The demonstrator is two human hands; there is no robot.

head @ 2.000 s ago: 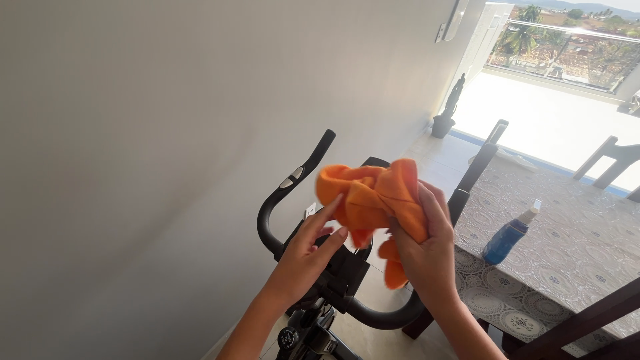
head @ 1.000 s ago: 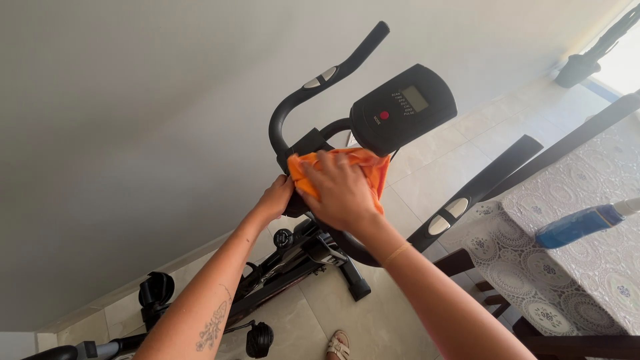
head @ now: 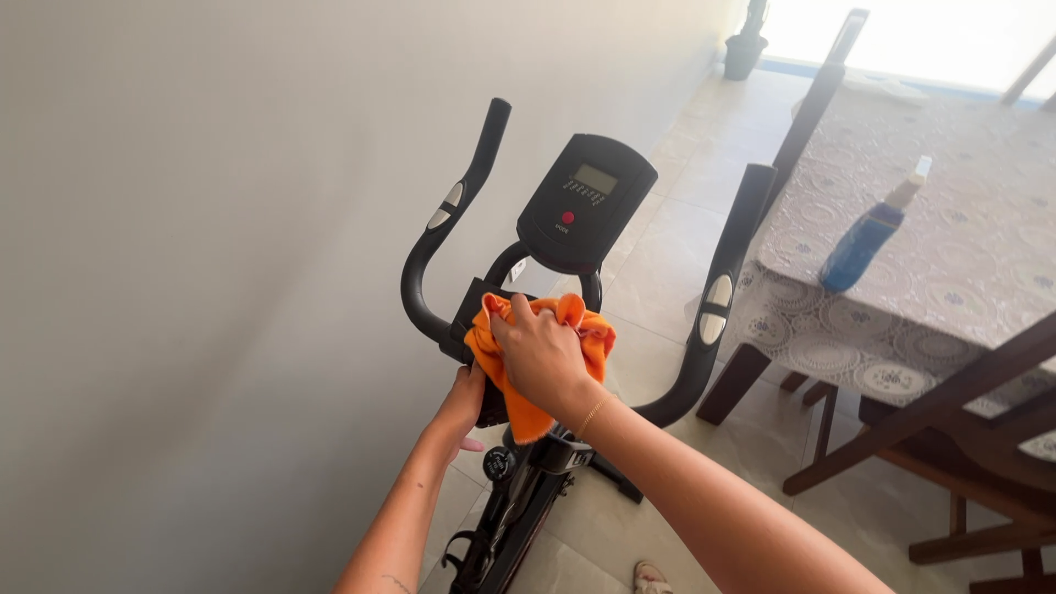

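Observation:
My right hand [head: 540, 351] presses and grips an orange cloth [head: 524, 419] against the middle of the black handlebar [head: 693, 363] of an exercise bike. Lower and to the left, my left hand [head: 464, 408] is at the side of the black part under the cloth; its fingertips are partly hidden, so its grip cannot be told. Above the cloth stands the bike's console [head: 587, 202], with a small grey display and a red button. A round black knob [head: 498, 464] sits on the frame below my hands.
A wall [head: 206, 247] runs close along the left. At right, a blue spray bottle [head: 862, 247] lies on a table with a patterned cover [head: 957, 272], and a dark wooden chair [head: 932, 412] stands beside it. A potted plant [head: 744, 56] is at the back. A sandalled foot [head: 650, 577] shows below.
Two seconds ago both hands held the bunched cloth up above the handlebar; now it is down on the bar under my right hand, and my left hand is off it. The view has shifted.

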